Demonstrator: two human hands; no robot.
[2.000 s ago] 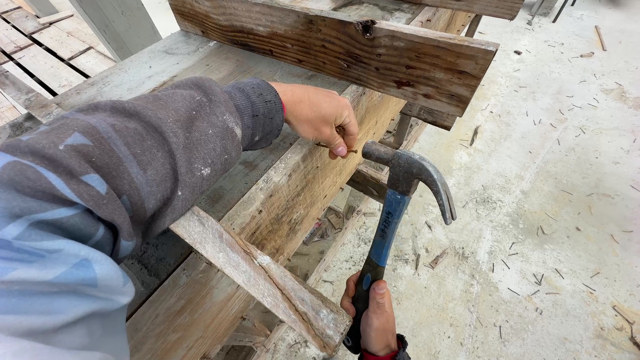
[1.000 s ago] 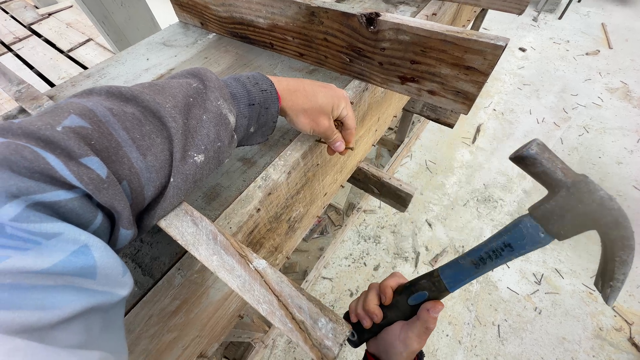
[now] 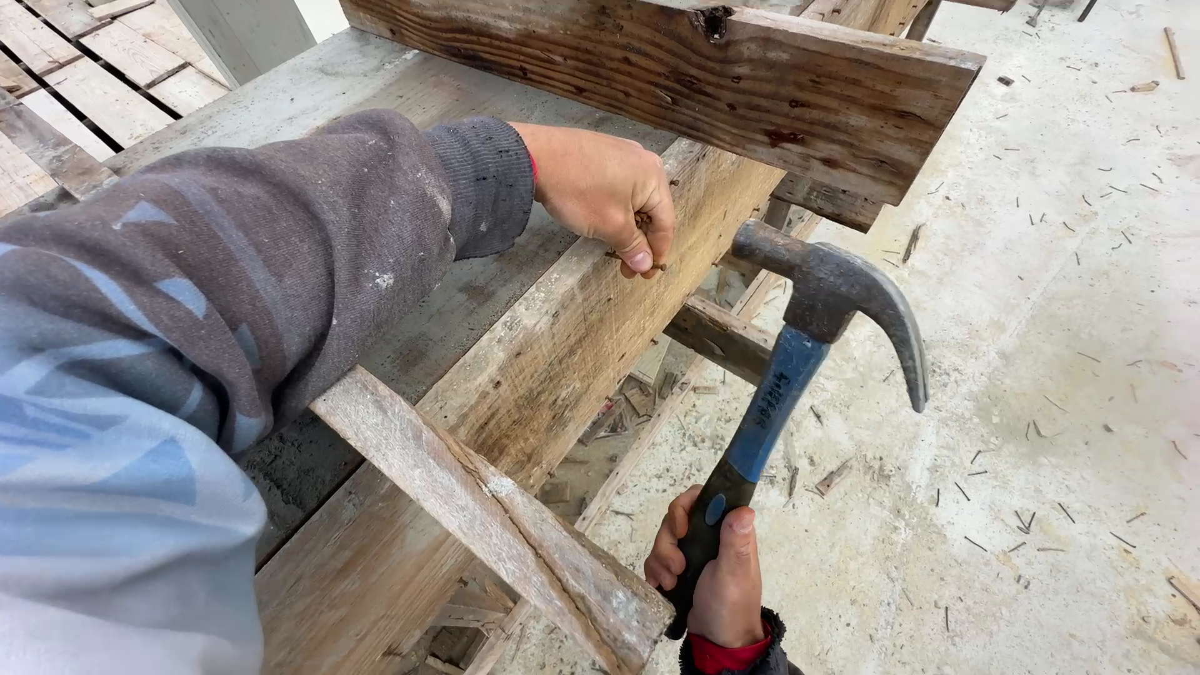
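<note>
My left hand (image 3: 609, 202) pinches a nail (image 3: 660, 268) against the side face of a long wooden beam (image 3: 562, 347), the nail's head pointing toward the hammer. More nails are tucked in its curled fingers. My right hand (image 3: 708, 567) grips the black lower handle of a claw hammer (image 3: 825, 281) with a blue upper handle that bears writing. The hammer's striking face is a short way right of the nail, apart from it, and the claw curves away to the right.
A dark plank (image 3: 750, 84) lies across the beam beyond my left hand. Nearer, a split board (image 3: 506, 525) crosses it at an angle. A short wood piece (image 3: 717, 337) sticks out below. Loose nails and wood scraps lie on the concrete floor (image 3: 1059, 375).
The hammer was swung out to the right one second ago; its head is now back close to the nail. My left hand keeps its pinch at the beam.
</note>
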